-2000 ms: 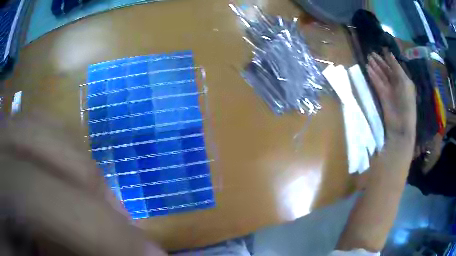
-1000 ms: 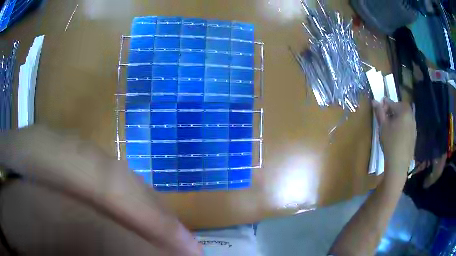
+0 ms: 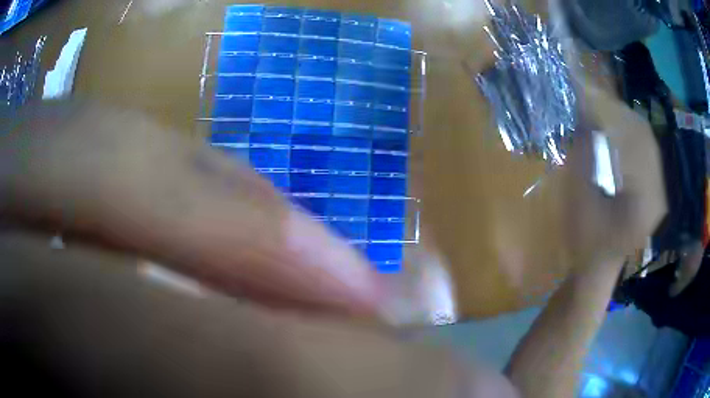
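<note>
A blue solar cell string [image 3: 315,101] lies flat on the brown tabletop, with thin silver bus ribbon [image 3: 423,93] along its left and right edges. My left hand [image 3: 257,233] is large and blurred close to the camera, and covers the string's lower left part. Its fingertips and anything in them are unclear. My right hand [image 3: 615,194] is blurred at the right, over the place of the white strips. A short piece of white strip [image 3: 603,163] shows at its fingers; whether it is gripped is unclear.
A messy heap of silver ribbon pieces [image 3: 533,89] lies right of the string. More ribbon [image 3: 22,74] and a white strip [image 3: 65,66] lie at the far left. A grey pot [image 3: 611,19] stands at the upper right. Another person's hand [image 3: 685,268] shows at the right edge.
The view has shifted, and the string now sits higher and further right in it. My left hand reaches further right across the string's lower part. My right hand has moved at the white strips, now mostly hidden.
</note>
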